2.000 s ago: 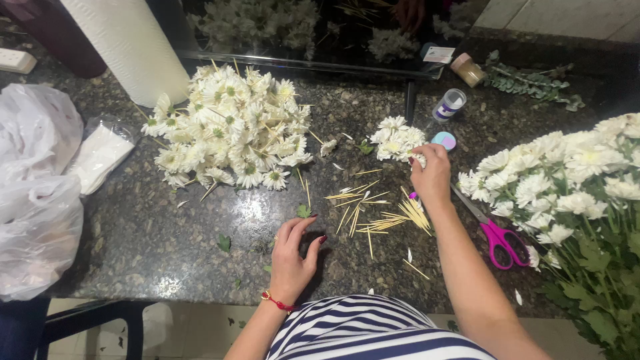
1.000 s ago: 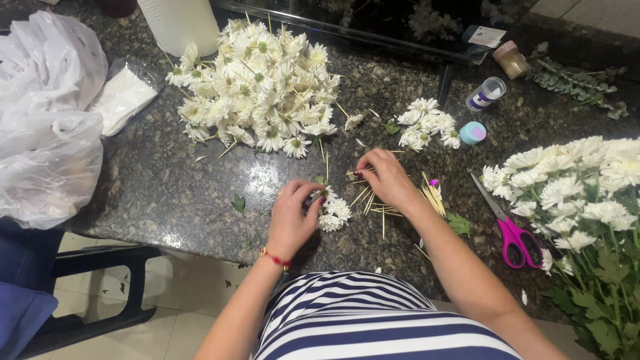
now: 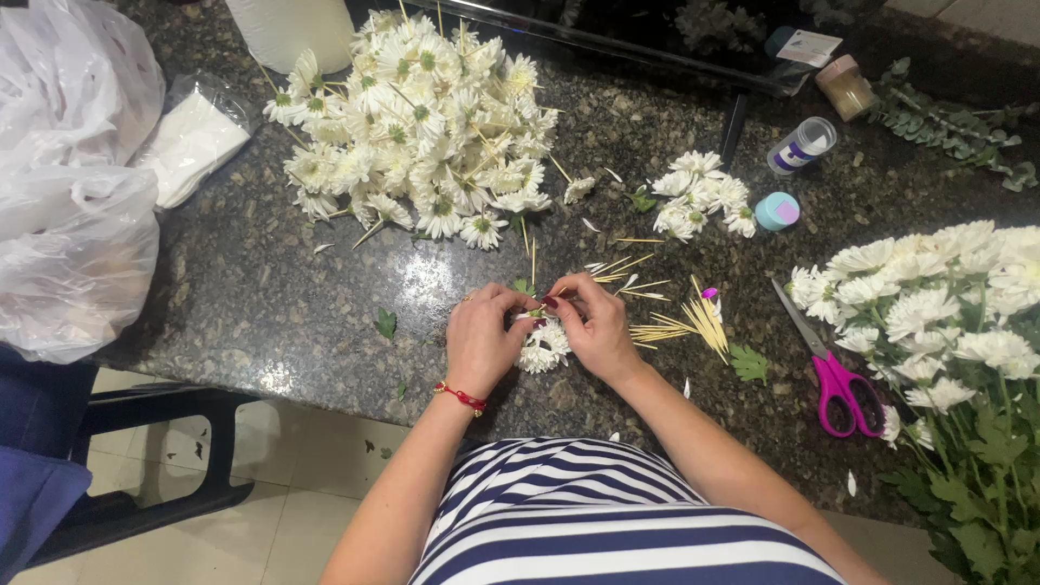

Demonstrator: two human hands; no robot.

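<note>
My left hand (image 3: 486,333) grips a white chrysanthemum head (image 3: 543,348) over the granite counter. My right hand (image 3: 593,325) meets it there, thumb and forefinger pinched on what looks like a wooden toothpick at the flower's green base. Loose toothpicks (image 3: 705,327) lie just right of that hand. A large heap of white chrysanthemum heads (image 3: 431,130), many with toothpicks in them, sits behind my left hand. A smaller group of heads (image 3: 700,195) lies farther right, beside a light blue lid (image 3: 777,211). Pink-handled scissors (image 3: 845,394) lie partly open on the right.
Long-stemmed white chrysanthemums (image 3: 951,325) fill the right side. An uncapped plastic container (image 3: 802,146), a small jar (image 3: 845,88) and eucalyptus sprigs (image 3: 946,122) stand or lie behind. White plastic bags (image 3: 73,179), packaged napkins (image 3: 199,142) and a paper roll (image 3: 292,32) are at the left.
My right hand has left the small group of flower heads and come left past the toothpicks to my left hand. My left hand, empty two seconds ago, has taken hold of a flower head.
</note>
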